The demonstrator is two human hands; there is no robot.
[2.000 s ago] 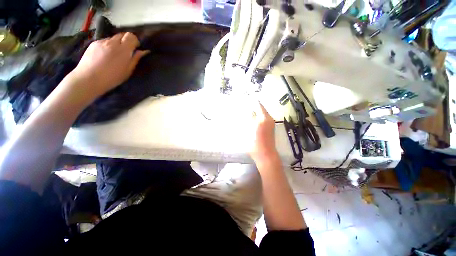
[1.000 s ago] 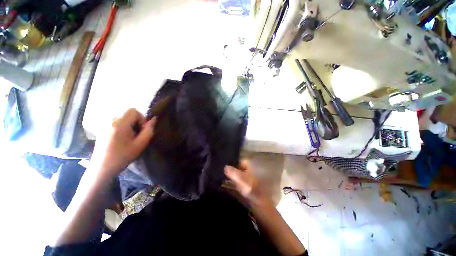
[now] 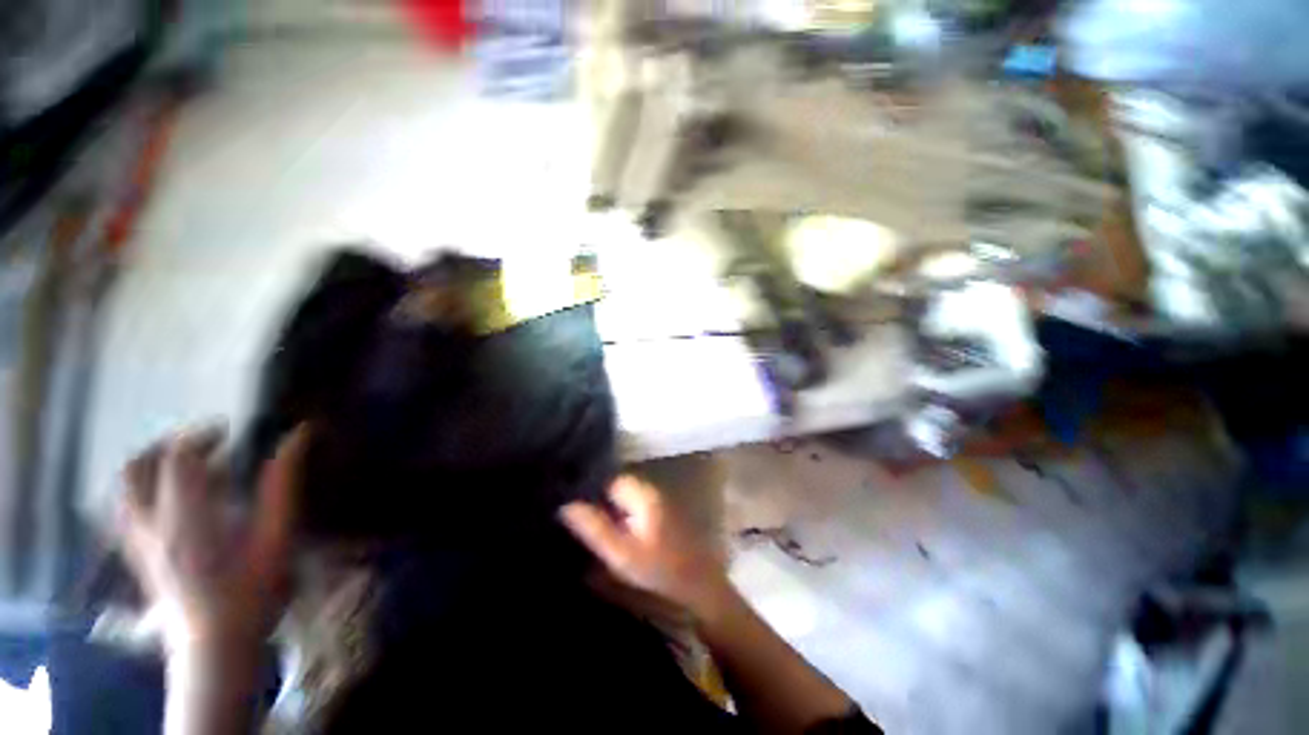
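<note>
The frame is strongly blurred. The dark garment piece (image 3: 416, 388) is bunched over the table's front edge and my lap, with a yellowish patch at its top. My left hand (image 3: 208, 524) is at the garment's left side, fingers spread, not closed on it. My right hand (image 3: 639, 539) is at its lower right edge, thumb and fingers near the cloth; the blur hides whether it grips. The cream-white sewing machine (image 3: 861, 158) stands behind, to the right.
The white table (image 3: 359, 158) extends behind the garment. Blurred dark tools (image 3: 790, 309) lie right of the needle area. A blurred white tray (image 3: 983, 338) is at the table's right end. A long red-orange tool (image 3: 139, 180) lies far left. Dark scraps (image 3: 782, 544) lie on the floor.
The garment has come off the machine area toward my lap. Since one second ago, my left hand has moved left and spread its fingers. The view has swung right and blurred.
</note>
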